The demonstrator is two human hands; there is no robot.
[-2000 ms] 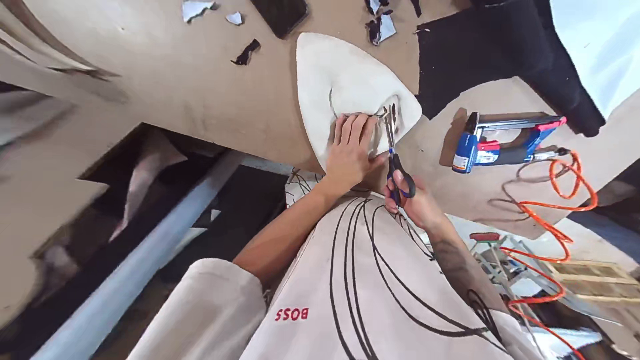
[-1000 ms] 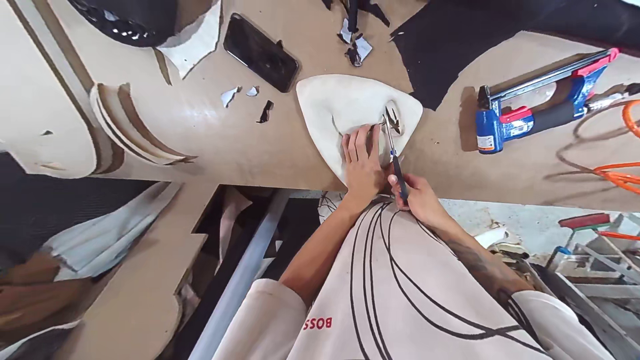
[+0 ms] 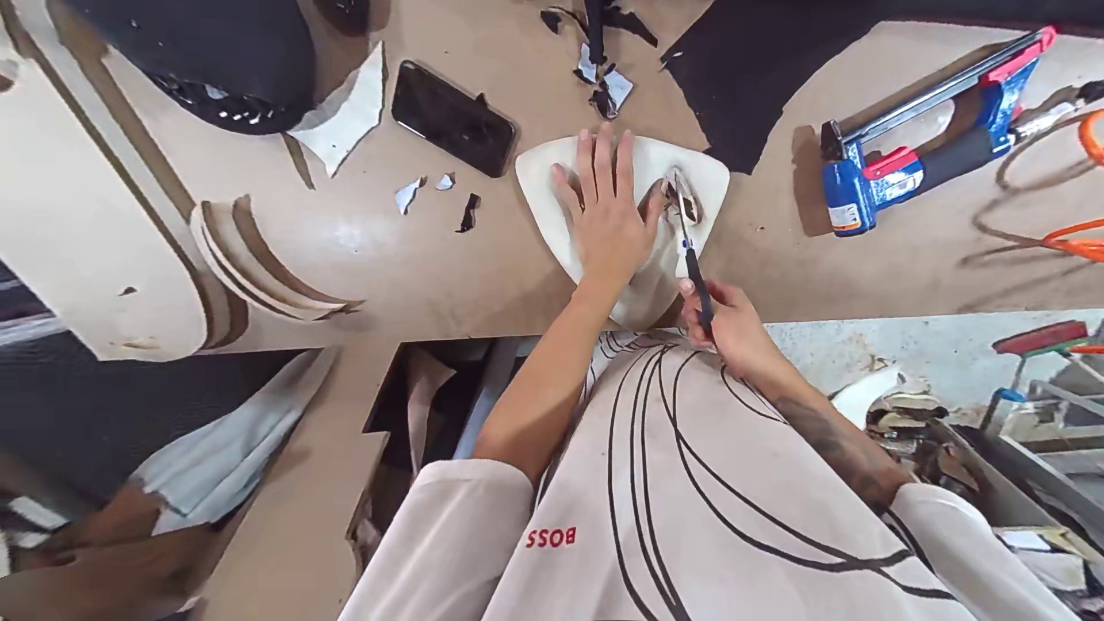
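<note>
A white padded piece (image 3: pixel 552 185), roughly triangular with rounded corners, lies on the workbench near its front edge. My left hand (image 3: pixel 611 226) rests flat on it, fingers spread, thumb beside a ragged opening (image 3: pixel 687 205) in its right part. In my right hand (image 3: pixel 724 317) are scissors (image 3: pixel 700 280), held by their dark handles, with the blades in the opening. What the blade tips touch is hard to tell.
A blue pneumatic stapler (image 3: pixel 888 177) with an orange hose (image 3: pixel 1078 246) lies right. Black fabric (image 3: pixel 742 78), a smartphone (image 3: pixel 453 118) and small scraps (image 3: pixel 408 196) lie beyond and left. Curved wooden pieces (image 3: pixel 259 272) lie farther left. The bench's front edge runs close to my body.
My left hand has shifted up on the white piece and its fingers have spread. The scissors remain in my right hand at the opening. The view has moved.
</note>
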